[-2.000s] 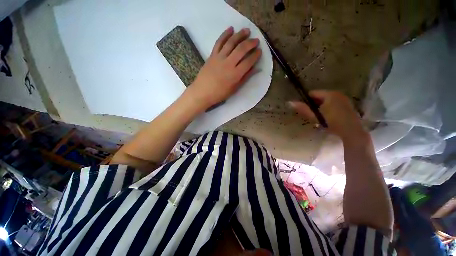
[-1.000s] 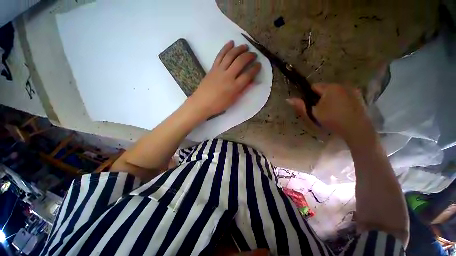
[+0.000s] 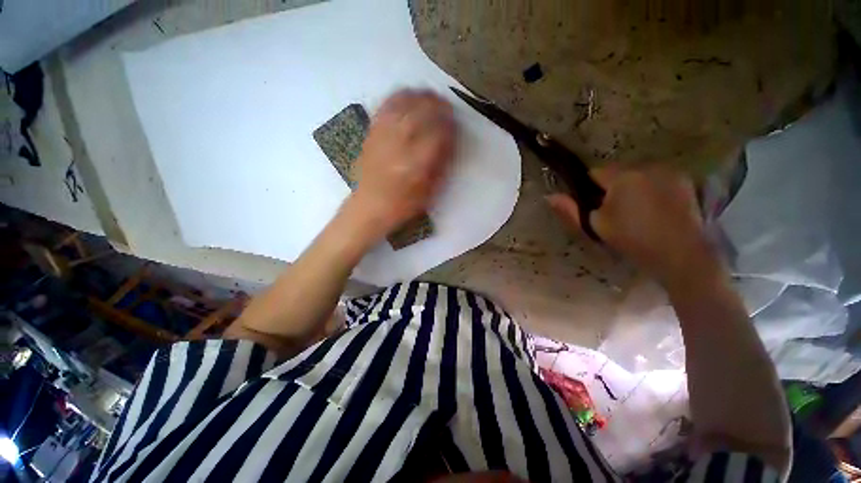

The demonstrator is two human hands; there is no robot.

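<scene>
A white cut piece (image 3: 236,141) with a rounded right end lies flat on the worn brown table (image 3: 651,57). A speckled stone weight (image 3: 342,137) lies on it. My left hand (image 3: 408,151), blurred, is over the middle of the stone and hides part of it; whether it grips the stone cannot be told. My right hand (image 3: 647,212) holds the dark shears (image 3: 543,140) by the handles. The blades look closed, and their tip is at the piece's curved edge.
Crumpled translucent sheeting (image 3: 793,236) lies at the right table side. A small black scrap (image 3: 533,73) and bits of thread lie beyond the shears. Wooden frames (image 3: 142,302) and clutter are on the floor at left. A red item (image 3: 566,387) lies on the floor below the table.
My left hand has drawn back from lying spread near the curved edge to over the stone. The shears' tip has shifted left along the edge. The whole view has shifted slightly.
</scene>
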